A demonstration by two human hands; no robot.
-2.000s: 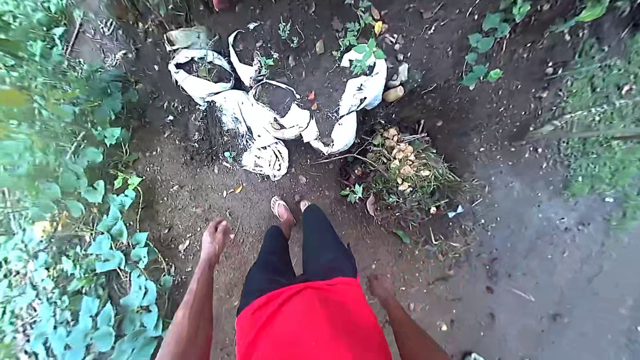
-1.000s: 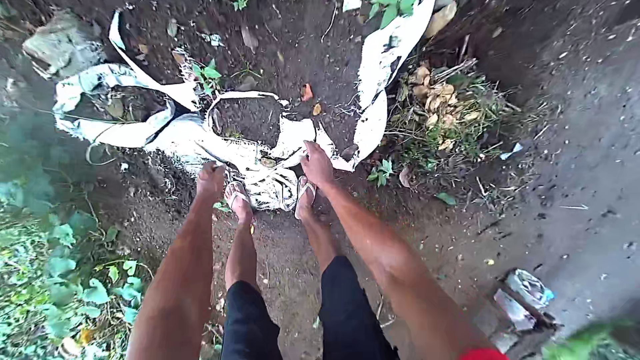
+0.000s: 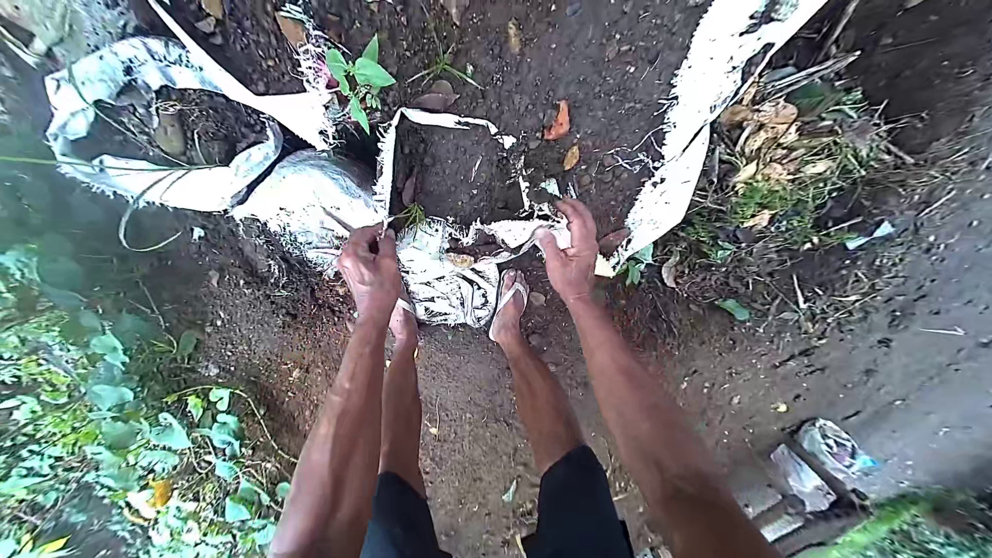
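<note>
Torn white woven sacks (image 3: 310, 190), frayed and dirt-stained, lie half buried in the soil in front of my feet. My left hand (image 3: 372, 267) pinches a frayed sack edge between thumb and fingers, left of centre. Thumb and forefinger of my right hand (image 3: 572, 244) are at another torn strip (image 3: 515, 232); whether they grip it is hard to tell. Between the hands is dark soil (image 3: 457, 170) bordered by thin sack strips. A crumpled, shredded bundle of sack (image 3: 449, 298) sits between my sandalled feet, below both hands.
A long white sack strip (image 3: 674, 178) runs up the right side, beside a heap of dry leaves and grass (image 3: 783, 163). Leafy vines (image 3: 170, 442) grow at lower left. Plastic litter (image 3: 833, 449) lies at lower right. A small green seedling (image 3: 363, 77) stands among the sacks.
Two seconds ago both hands hung apart from the sacks; now they are down at them. Since one second ago, the right hand has moved away from the left. The view has come closer to the ground.
</note>
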